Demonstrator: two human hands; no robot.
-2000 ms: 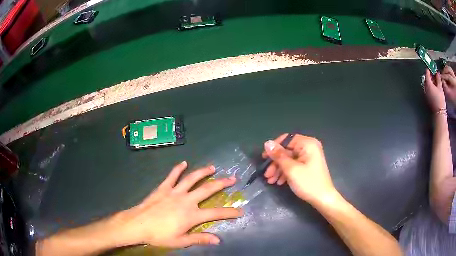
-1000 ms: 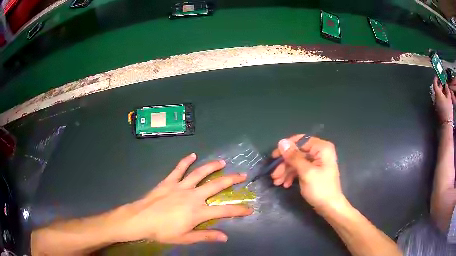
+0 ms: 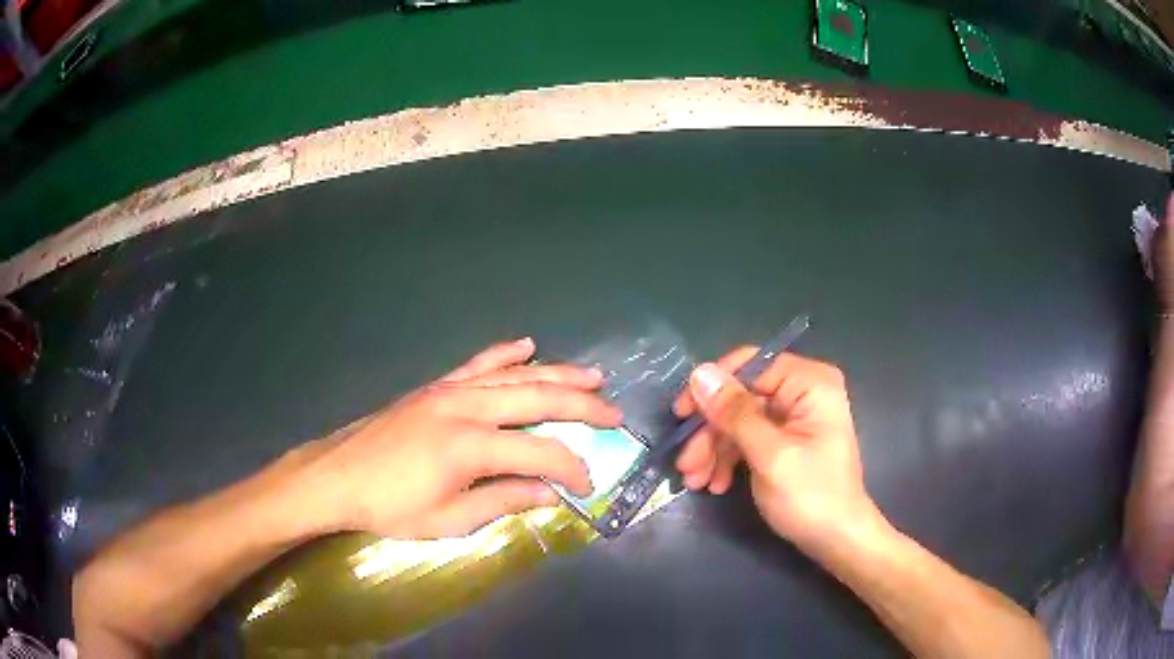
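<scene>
My left hand (image 3: 451, 451) lies over a phone assembly (image 3: 595, 461) and holds it, covering most of it. The phone's green-white face and black end show past my fingers. My right hand (image 3: 773, 431) holds dark tweezers (image 3: 773, 345) like a pen, with the tips at the phone's black end. Whether a tape piece is on the tips cannot be told. Amber-yellow tape strips (image 3: 412, 579) lie under and in front of my left hand. The clear backing sheet (image 3: 650, 358) shows beyond the phone.
A worn pale edge strip (image 3: 515, 122) separates the dark green bench mat (image 3: 541, 245) from the green conveyor belt (image 3: 618, 45). Phones (image 3: 842, 32) sit on the belt. Another person's arm (image 3: 1155, 451) is at the right edge.
The phone that lay alone on the mat is now under my left hand, over the tape sheet. My left hand's spread fingers have closed on it. The tweezers have moved to its black end.
</scene>
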